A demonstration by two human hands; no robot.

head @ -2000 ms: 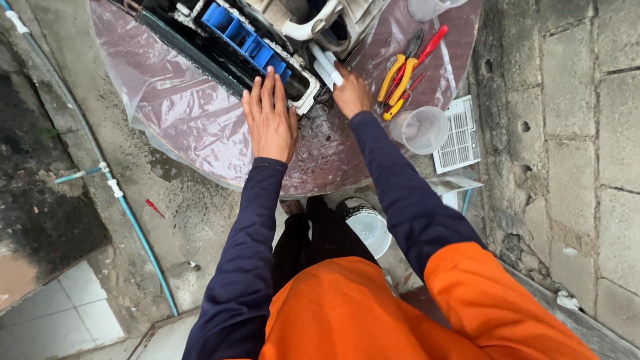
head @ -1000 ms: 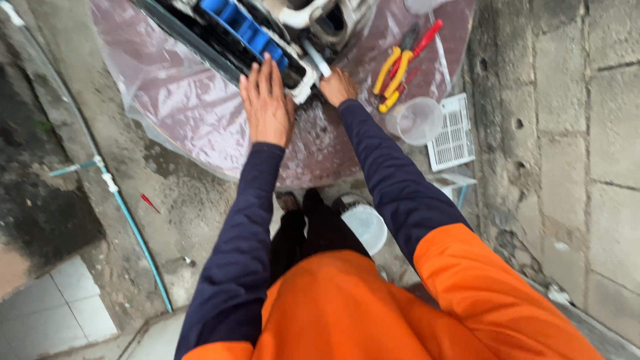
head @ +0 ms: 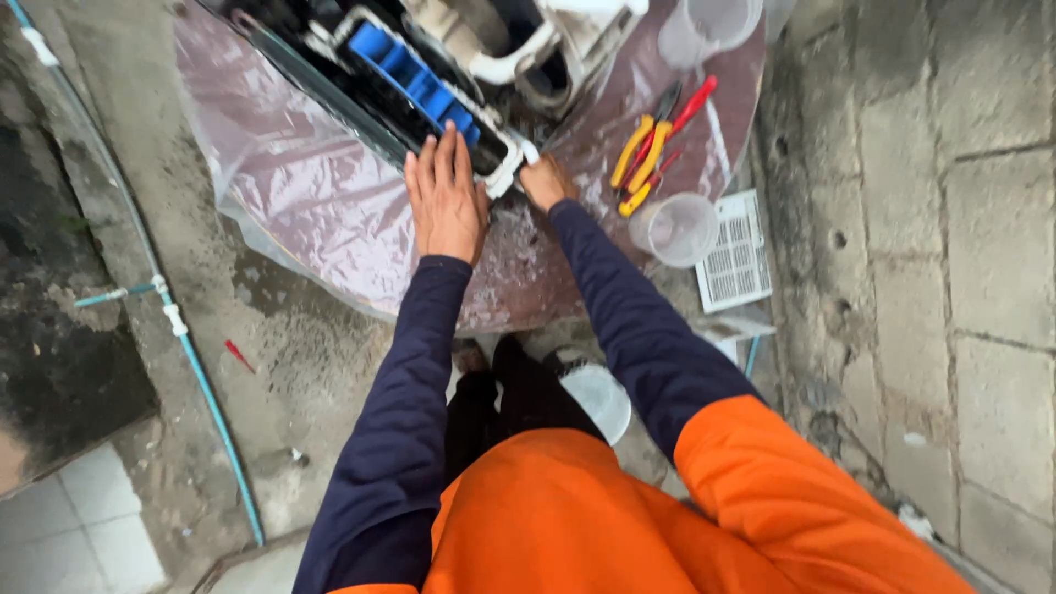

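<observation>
My left hand [head: 448,198] lies flat with its fingers spread on the lower end of a dark machine housing [head: 330,95], its fingertips by a blue ribbed plastic part [head: 412,78]. At the housing's white-edged corner, my right hand [head: 547,183] is closed round a white tool or strip [head: 528,150], whose far end is hidden among the parts. Beige and white casing parts [head: 528,58] stand just beyond. To the right lie yellow-handled pliers [head: 650,153] and red-handled screwdrivers [head: 693,106].
Plastic sheet covers the round table [head: 322,214]. Clear plastic tubs [head: 675,229] stand at its right side, near a white vent grille [head: 734,252]. A white bucket [head: 598,403] is by my feet. A blue pipe [head: 210,396] and a small red screwdriver [head: 239,355] lie on the floor.
The white piece in my right hand stood out longer two seconds ago; less of it shows now. My left hand has stayed on the housing.
</observation>
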